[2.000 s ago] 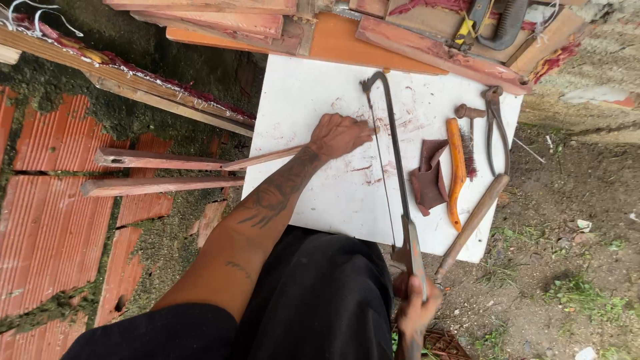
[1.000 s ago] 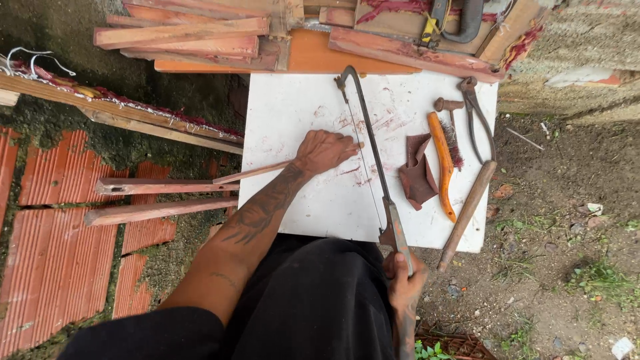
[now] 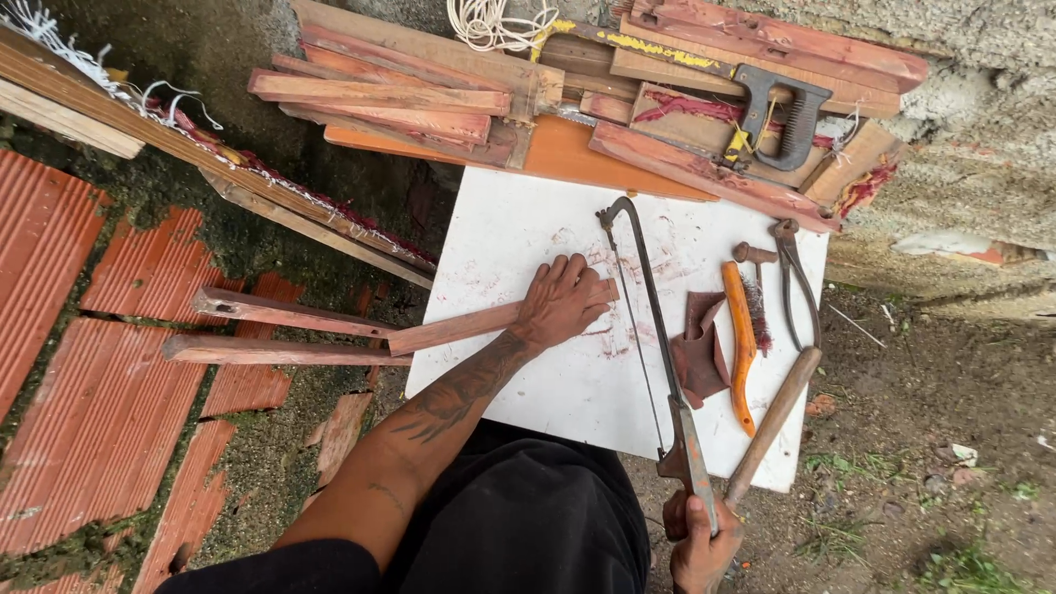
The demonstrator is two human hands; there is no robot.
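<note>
My left hand [image 3: 557, 304] presses on a reddish wooden strip [image 3: 462, 327] lying on the white board [image 3: 528, 223], gripping it near its right end. In my right hand [image 3: 701, 540] is the handle of a hacksaw [image 3: 652, 297] with a curved metal frame. Its thin blade passes just right of the strip's end; whether they touch I cannot tell. To the saw's right lie a folded piece of dark reddish sandpaper or leather [image 3: 701, 351], an orange wooden handle with a bristle brush [image 3: 740, 346], a hammer [image 3: 775, 421] and metal pincers [image 3: 794, 280].
Wood pieces [image 3: 388, 95] are piled beyond the board, with a second hacksaw [image 3: 780, 115] and white cord [image 3: 502, 21]. Two slender wooden legs [image 3: 289, 351] stick out at the left, near corrugated clay blocks [image 3: 107, 412]. A rough wall stands behind.
The view has shifted, showing more of the wood pile. More of the wooden strip now shows on the board, with its right end visible beyond my left hand. My right hand still holds the hacksaw.
</note>
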